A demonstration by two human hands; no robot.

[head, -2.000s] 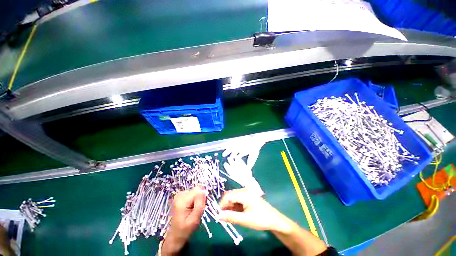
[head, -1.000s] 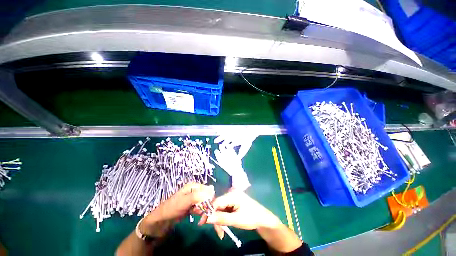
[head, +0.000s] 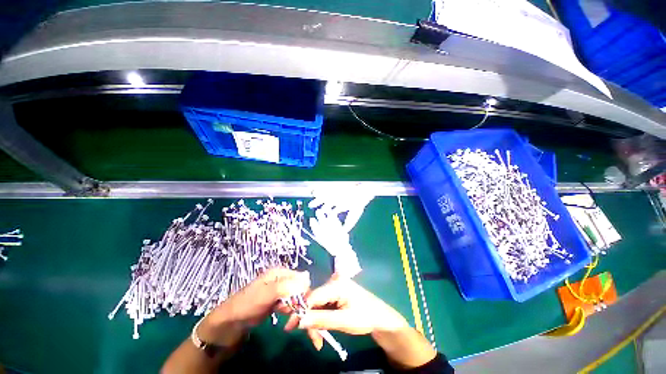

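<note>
My left hand (head: 266,296) and my right hand (head: 343,307) meet at the lower middle, in front of the heap. Between their fingers they hold a small bunch of cable assemblies (head: 334,344), whose white ends stick out down and to the right. How many strands are held cannot be told, since the fingers hide most of them. The loose heap of cable assemblies (head: 197,266) lies on the green bench behind and left of my hands, strands mostly side by side. White work gloves (head: 336,237) lie flat and empty right of the heap.
A large blue tote (head: 467,248) full of strands stands tilted at the right. A blue crate (head: 292,139) with a white label is behind the heap, under the grey rail (head: 219,55). Yellow tape (head: 409,270) runs between gloves and tote. An orange item (head: 588,292) is far right.
The view has shifted since the oldest frame. My hands have come together on a bunch of strands below the heap. Over the last second they have barely moved.
</note>
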